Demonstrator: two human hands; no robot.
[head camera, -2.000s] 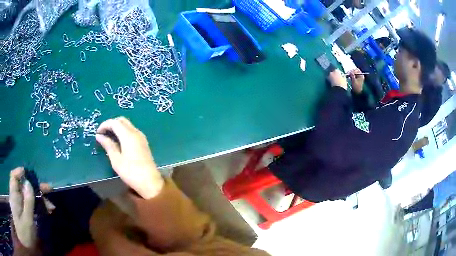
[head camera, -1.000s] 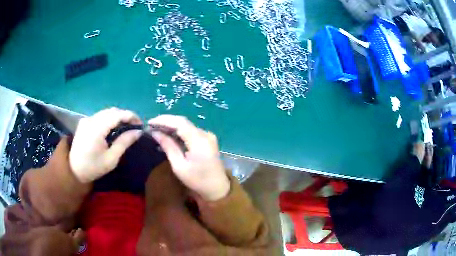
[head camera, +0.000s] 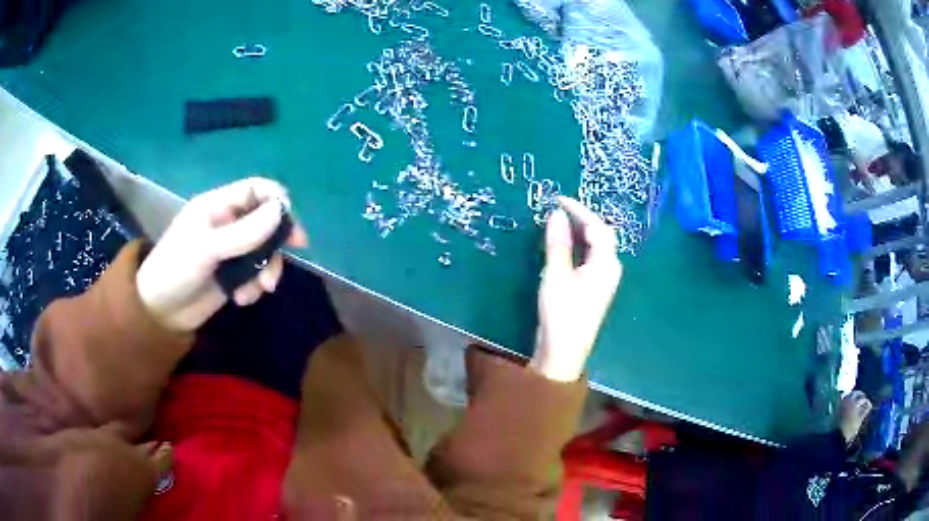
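Note:
My left hand (head camera: 219, 249) is closed around a black rubber strip (head camera: 248, 263) at the bench's near edge. My right hand (head camera: 579, 280) is over the green bench, its thumb and finger at the near end of the oval wire links (head camera: 606, 132); whether it grips a link cannot be told. Small metal fittings (head camera: 433, 193) lie in a loose pile between the hands. A ribbed rubber sheet (head camera: 230, 114) lies flat on the bench beyond my left hand. A single wire link (head camera: 250, 51) lies farther back.
A basket of finished parts (head camera: 61, 244) is at the left, below the bench edge. A clear plastic bag (head camera: 621, 51) is by the links. Blue bins (head camera: 703, 183) stand at the right. A red stool (head camera: 606, 473) and another person's hand (head camera: 854, 415) are at the lower right.
My hands, together at the black strip a second ago, are now apart. The right has moved right to the wire links; the left keeps the strip. The view has shifted.

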